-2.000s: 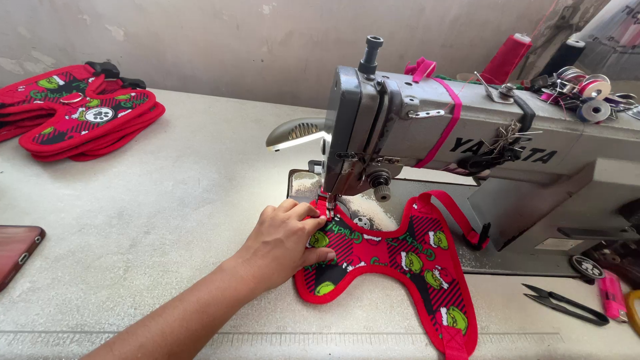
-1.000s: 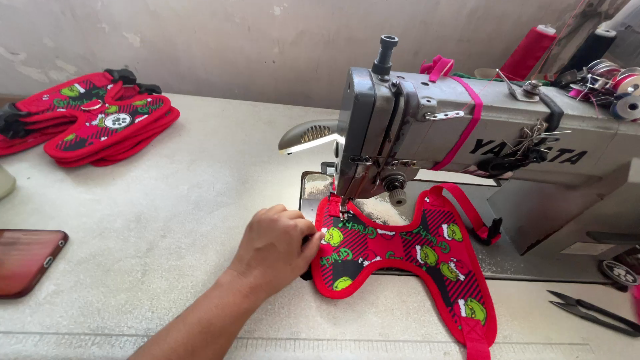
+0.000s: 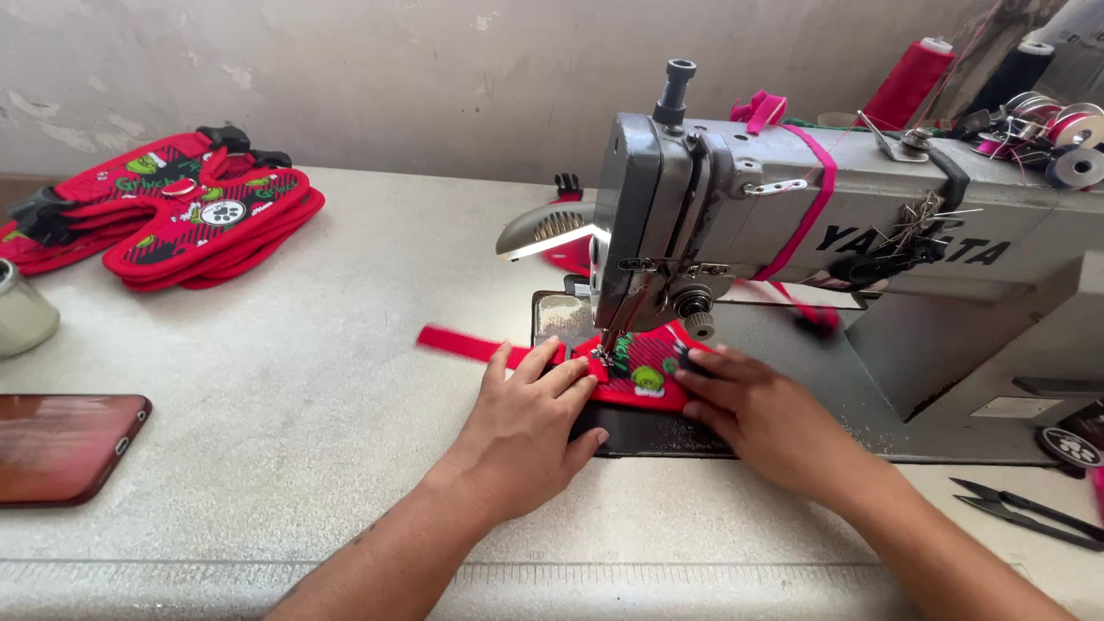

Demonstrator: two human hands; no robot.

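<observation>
A red-trimmed printed fabric harness piece (image 3: pixel 647 366) lies under the presser foot (image 3: pixel 605 354) of a Yamata sewing machine (image 3: pixel 724 198). My left hand (image 3: pixel 535 423) rests flat with spread fingers on its left end, where a red webbing strap (image 3: pixel 466 342) sticks out to the left. At the right edge of the fabric, my right hand (image 3: pixel 759 414) has its fingers on the piece, beside something dark; whether it pinches the cloth is hard to tell. Part of the harness is hidden behind the machine head.
Stacked printed harnesses (image 3: pixel 216 233) with black buckles lie at the left. Below them are a jar (image 3: pixel 21 315) and a phone (image 3: pixel 73 448). Black thread snips (image 3: pixel 1026 509) rest at the right. Thread cones (image 3: pixel 910 82) and bobbins (image 3: pixel 1048 129) sit on the machine.
My right hand has come into view at the fabric's right side. The harness has been turned and shifted under the machine, and a red strap now points left beneath my left hand.
</observation>
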